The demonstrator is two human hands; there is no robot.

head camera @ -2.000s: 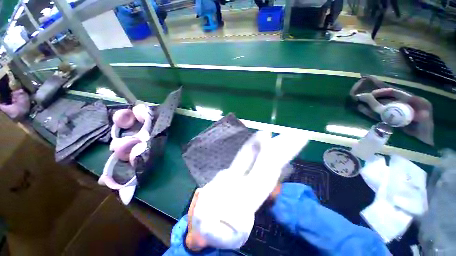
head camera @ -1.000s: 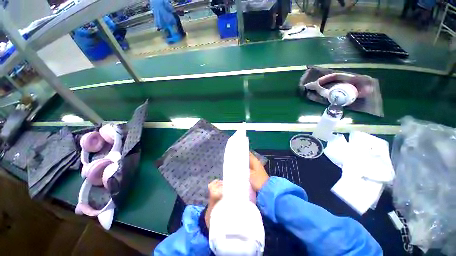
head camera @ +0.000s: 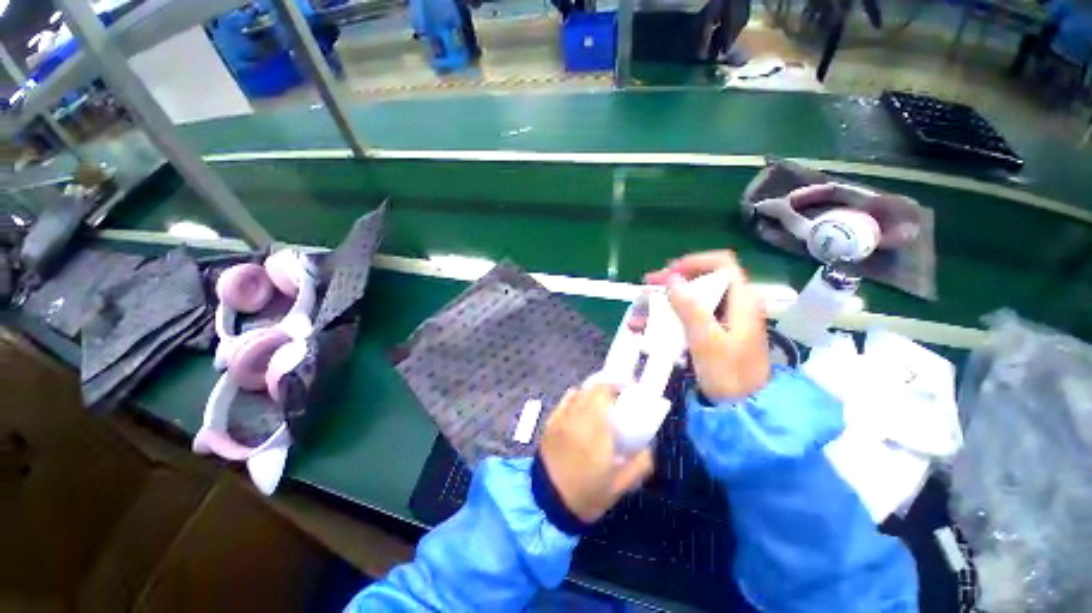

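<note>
My left hand (head camera: 589, 453) and my right hand (head camera: 721, 326) hold a pair of white headphones (head camera: 647, 359) between them above the black mat (head camera: 665, 515). The headphones are partly hidden by my fingers and slightly blurred. A dark grey patterned bag (head camera: 497, 353) lies flat to the left of my hands, with a small white strip (head camera: 527, 420) on its right part. A round dish (head camera: 784, 350) is mostly hidden behind my right hand.
White-pink headphones (head camera: 254, 365) and stacked grey bags (head camera: 150, 321) lie left. Another headphone on a bag (head camera: 844, 236) lies behind a bottle (head camera: 819, 304). White sheets (head camera: 886, 413) and clear plastic (head camera: 1030, 467) are right. A cardboard box (head camera: 132, 503) stands lower left.
The headphones have turned from upright, edge-on to a tilt in my hands. My right hand has moved up and right. The white strip now shows on the grey bag.
</note>
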